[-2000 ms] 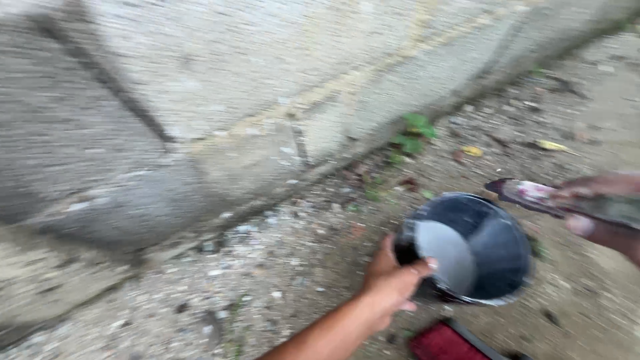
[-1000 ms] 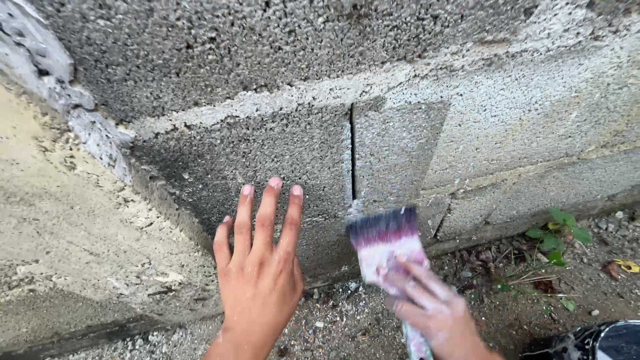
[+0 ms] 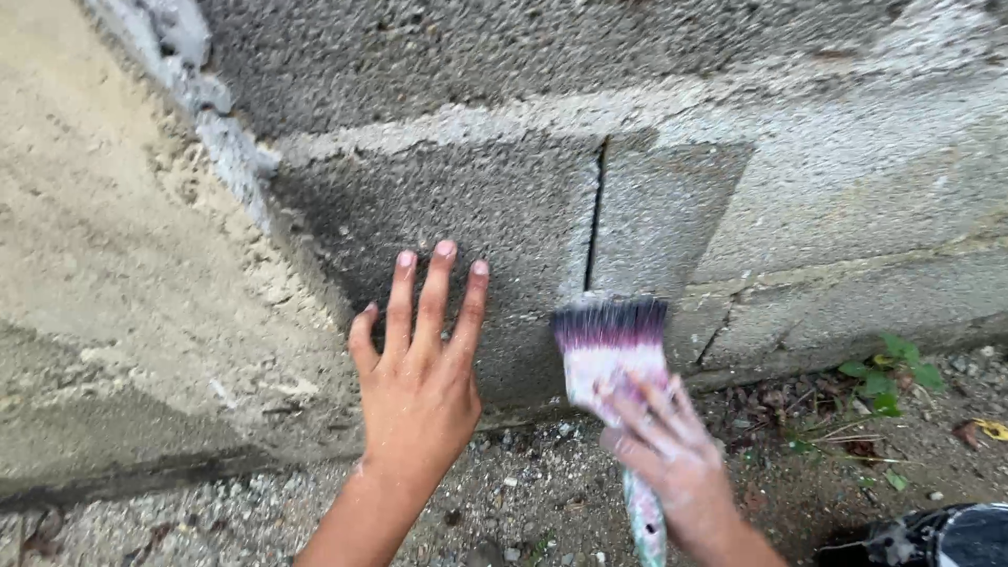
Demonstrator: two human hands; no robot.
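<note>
My left hand (image 3: pixel 421 378) is spread flat, fingers apart, against or just in front of a rough grey concrete block wall (image 3: pixel 441 189), near the corner with a beige wall. To its right, my right hand (image 3: pixel 665 449), smeared with whitish paint, grips a wide paintbrush (image 3: pixel 614 358) around its paint-covered ferrule. The brush's dark and purple bristles point up and meet the wall just below a narrow vertical gap between blocks. Its speckled handle hangs down beneath my palm. The black bucket (image 3: pixel 972 535) is partly in view at the lower right corner.
A beige plastered wall (image 3: pixel 142 268) meets the block wall at the left. Gravelly ground (image 3: pixel 504 488) runs along the wall's foot. A small green plant (image 3: pixel 890 374) grows at the base on the right, with a yellow leaf (image 3: pixel 991 429) beyond it.
Two seconds ago my left hand held the bucket by its rim; it has let go and is at the wall. The brush has moved from beside the bucket to the wall. The view has swung to the corner.
</note>
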